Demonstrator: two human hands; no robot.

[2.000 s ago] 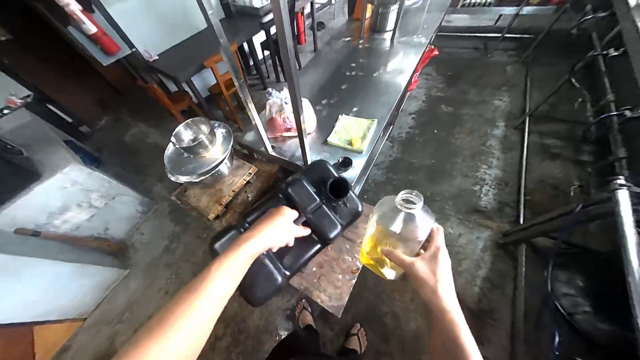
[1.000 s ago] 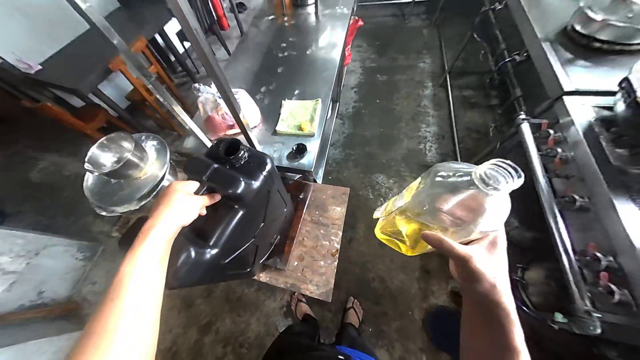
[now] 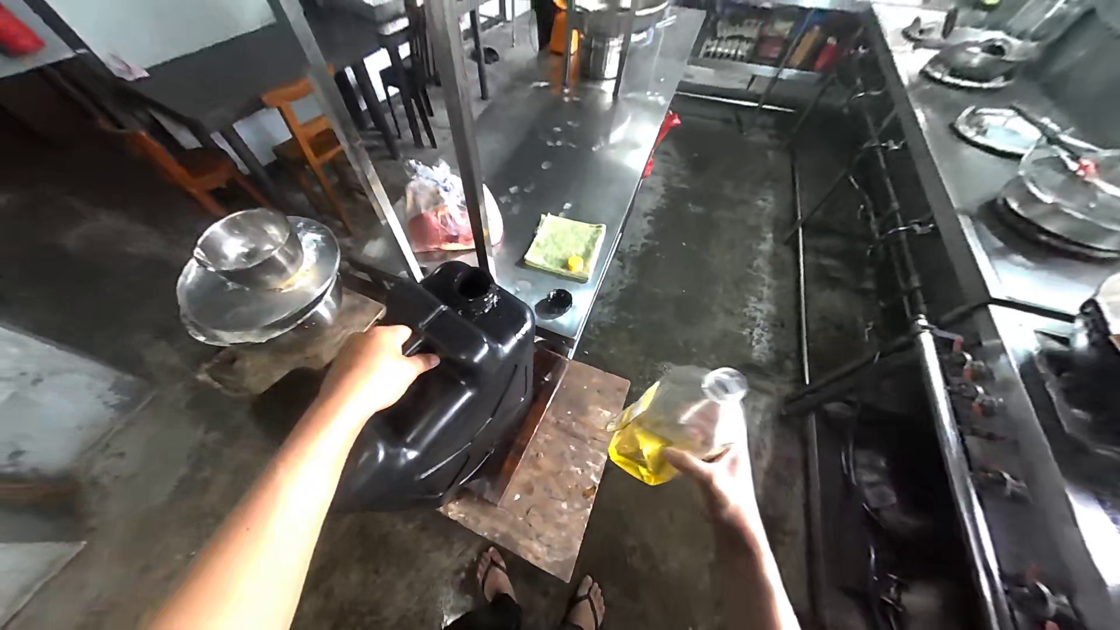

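My left hand (image 3: 376, 367) grips the handle of a black plastic jerrycan (image 3: 464, 359), whose uncapped mouth faces up beside the steel table's corner. To the right, my right hand (image 3: 713, 472) holds a clear bottle (image 3: 678, 420) with yellow liquid in its lower part; the bottle leans with its open neck up and to the right, apart from the jerrycan. A black cap (image 3: 558, 301) lies on the steel table (image 3: 569, 131). Behind it, a small yellow cap (image 3: 575, 262) rests on a folded green cloth (image 3: 564, 241).
A worn board (image 3: 569, 472) lies beside the jerrycan, near my feet. A metal bowl (image 3: 249, 245) sits on a lidded pot at left. A plastic bag (image 3: 446, 210) stands by the table's upright posts. Along the right runs a stove counter (image 3: 945, 175) with pipes and valves.
The jerrycan, lying over two seconds ago, has been tilted up with my left hand on it. My right hand has moved the bottle, which is now lower than one second ago. The view has shifted.
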